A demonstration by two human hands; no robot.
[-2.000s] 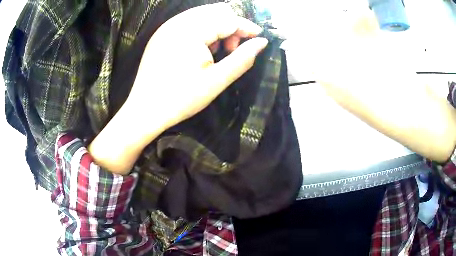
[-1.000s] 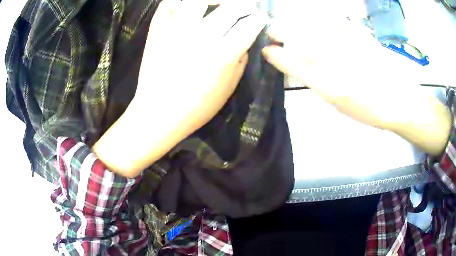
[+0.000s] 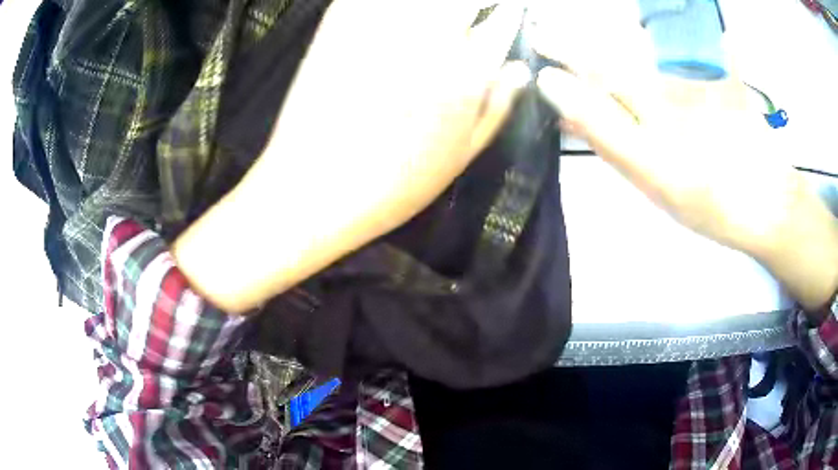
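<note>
The dark plaid garment piece (image 3: 101,119) is bunched at the left. Plain dark lining (image 3: 459,330) hangs from it over the table's front edge, with a plaid strip (image 3: 503,207) along it. My left hand (image 3: 432,101) lies over the cloth and pinches it at top centre. My right hand (image 3: 634,119) meets it there, its fingertips on the same cloth edge. Both hands are washed out by glare, and the needle area is hidden.
The white table (image 3: 662,257) has a grey measuring strip (image 3: 671,346) along its curved front edge. A blue cylindrical attachment (image 3: 689,46) stands at the upper right, with small blue snips (image 3: 776,118) beside it. Blue plastic (image 3: 312,401) shows at lower left.
My right hand has come in from the right to the cloth beside my left hand. My left hand and the lining have shifted slightly right. The snips show less than one second ago.
</note>
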